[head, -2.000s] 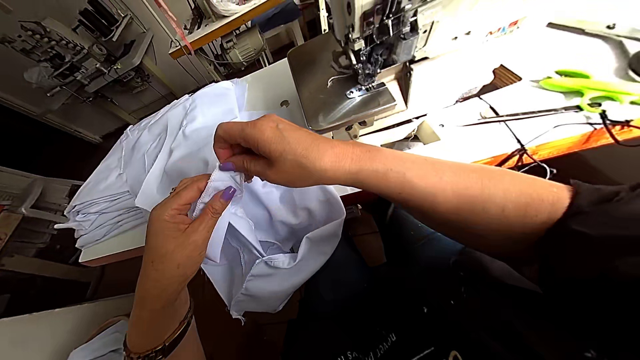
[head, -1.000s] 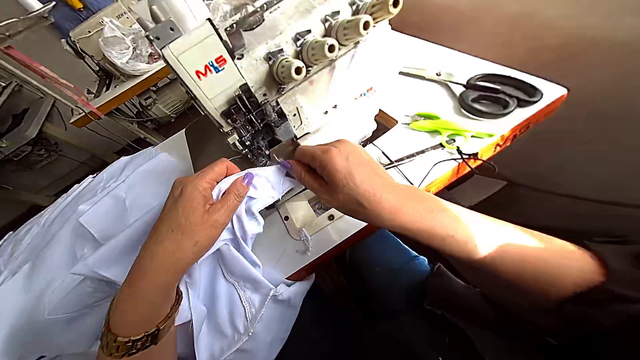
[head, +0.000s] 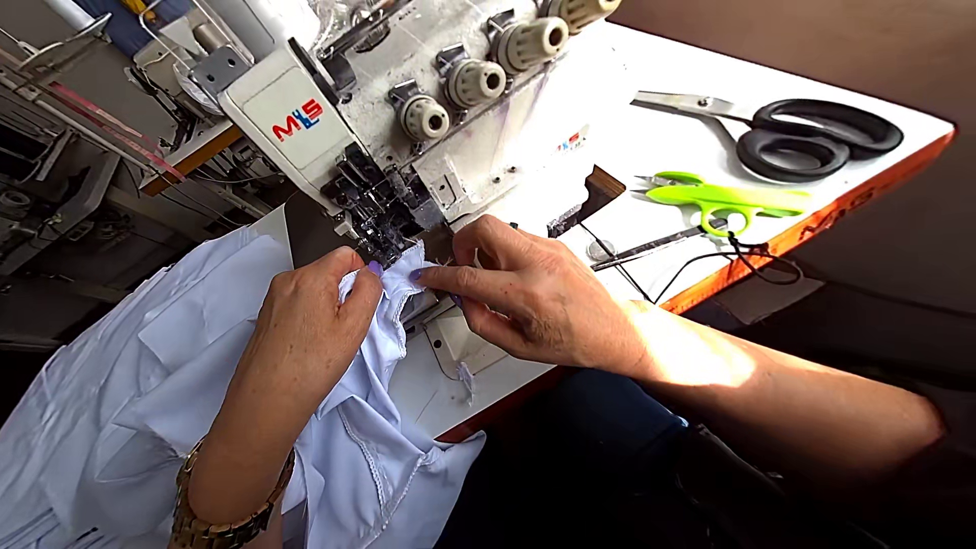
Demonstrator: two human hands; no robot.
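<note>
White fabric (head: 381, 435) with overlocked seams hangs from the presser foot area of an overlock sewing machine (head: 473, 145) and drapes over the table's front edge. My left hand (head: 305, 328) pinches the cloth just left of the foot, thumb on top. Close to the needle area, my right hand (head: 534, 297) lays its index fingertip on the fabric's edge; its other fingers are curled and partly hidden, and they do not plainly grip anything. More white cloth (head: 175, 328) lies in a heap to the left.
Black-handled scissors (head: 801, 141) lie on the white table (head: 854, 76) at the right. Nearer me are green thread snips (head: 709, 200) on a black cord and dark tweezers (head: 648, 248). A thread scrap (head: 466, 381) hangs by the machine's front plate. Another machine (head: 179, 57) stands behind left.
Two seconds ago both hands held the cloth away from the machine; they have moved to its presser foot. Since one second ago, my right index finger has extended onto the cloth. The view has shifted.
</note>
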